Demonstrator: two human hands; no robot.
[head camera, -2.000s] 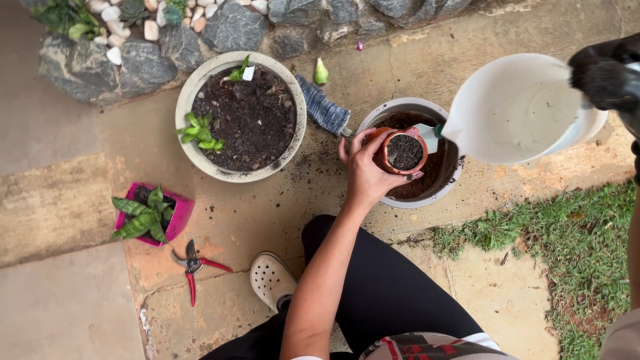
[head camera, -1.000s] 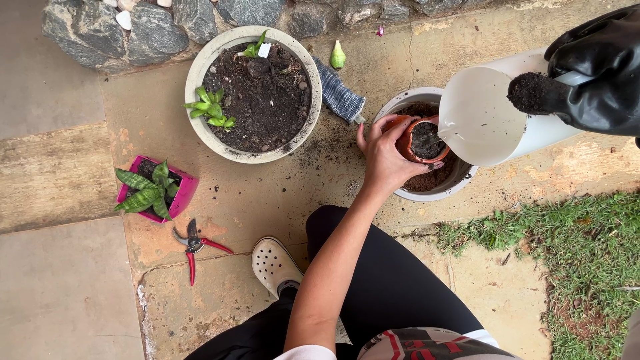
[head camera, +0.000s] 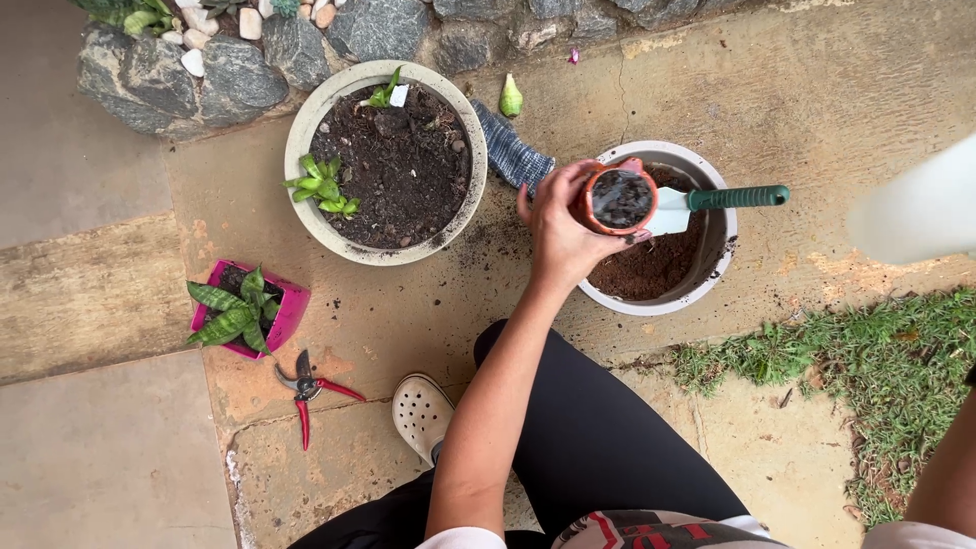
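Observation:
My left hand (head camera: 568, 225) grips a small terracotta pot (head camera: 621, 200) filled with dark soil, water standing on top, held over a large grey pot (head camera: 720, 259) of reddish-brown soil. A hand trowel with a green handle (head camera: 736, 197) lies across that pot's rim, its pale blade beside the small pot. My right hand is out of frame; only the forearm shows at the lower right edge. A blurred white container (head camera: 919, 206) is at the right edge; what holds it is hidden.
A wide round planter (head camera: 297, 202) with soil and small plants stands left, near a grey knitted fabric piece (head camera: 509, 146) and a green plant piece (head camera: 511, 96). A magenta pot (head camera: 293, 313) and red-handled pruning shears (head camera: 306, 387) are lower left. Stones line the top; grass (head camera: 892, 381) grows right.
The white container has moved right, away from the small pot. The black-gloved right hand that was beside it has gone out of view. Water now shows on the small pot's soil.

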